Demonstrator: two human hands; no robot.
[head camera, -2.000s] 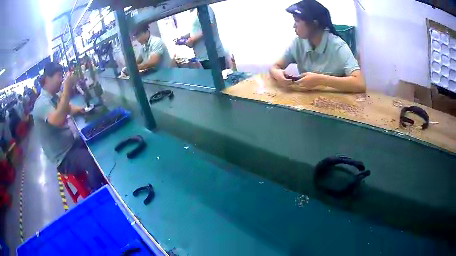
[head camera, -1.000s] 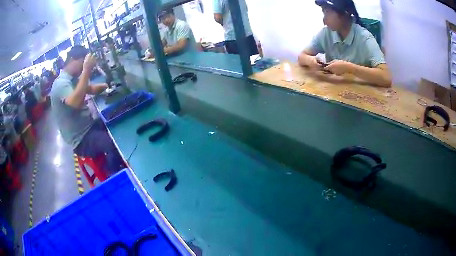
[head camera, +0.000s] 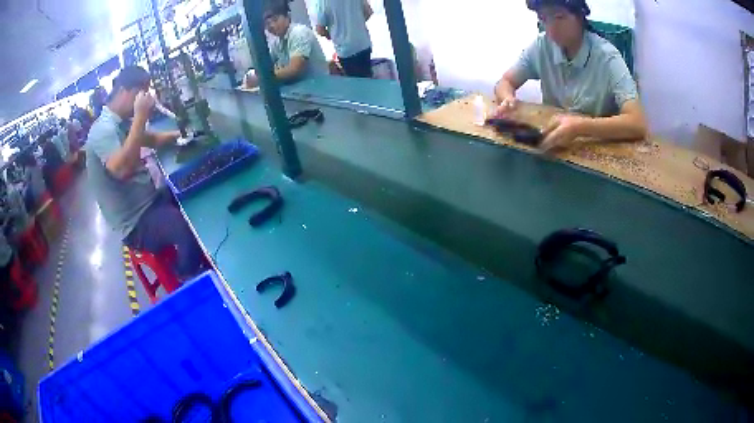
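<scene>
Neither of my hands is in the picture. Nearest in front, a blue plastic bin stands at the lower left, with several black curved parts at its bottom edge, cut off by the frame. On the blue-green bench lie a small black yoke and, farther up, a larger black headband with a thin dark wire near it. A black headband assembly lies on the darker green conveyor belt at the right.
A seated person across the wooden worktop holds a black part. Another headband lies there. A second blue bin, a green post and other people are at the left and back.
The view has swung left and down, so bench items sit farther right and more black parts show in the blue bin. The person opposite now holds up a larger black part.
</scene>
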